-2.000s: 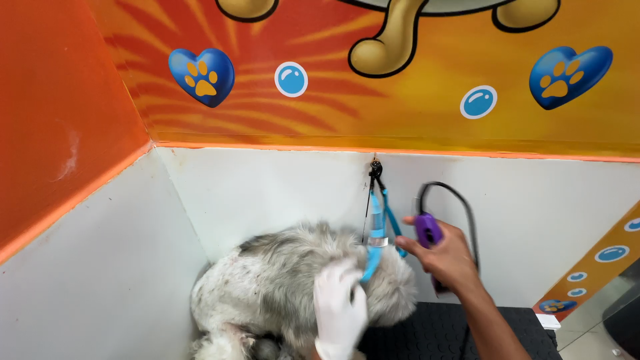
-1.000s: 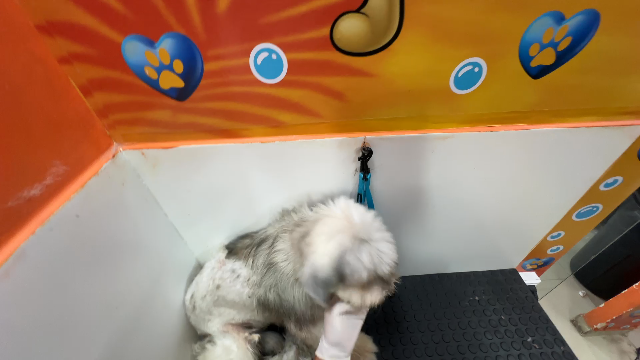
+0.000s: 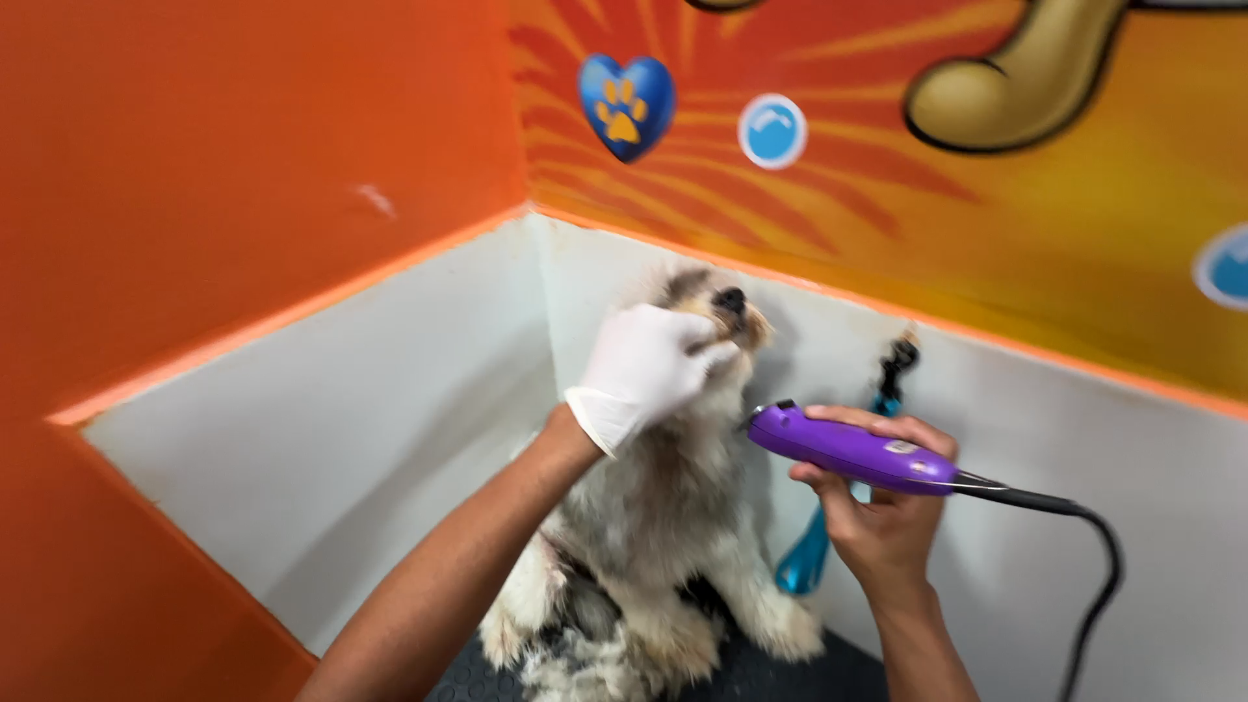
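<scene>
A grey and white dog [image 3: 663, 497] sits upright in the corner with its muzzle tipped up. My left hand [image 3: 653, 366], in a white glove, grips the fur and jaw at the side of its muzzle. In my bare right hand [image 3: 882, 507] is a purple electric clipper [image 3: 848, 448], its blade end close to the dog's neck and chest at the right. A black cord [image 3: 1102, 546] trails from the clipper's rear. Behind that hand, a blue strap [image 3: 804, 556] hangs from a black clip [image 3: 899, 361] on the wall.
White wall panels [image 3: 429, 429] with an orange edge meet in the corner behind the dog. Under the dog lies a black studded rubber mat [image 3: 848, 673], with loose cut fur [image 3: 585, 668] near its paws. A painted orange wall [image 3: 214, 195] rises above.
The dog has turned to face me, its head now raised. My right hand, out of view one second ago, is back with the clipper. The blue strap no longer lies around the dog's neck. The view swung left.
</scene>
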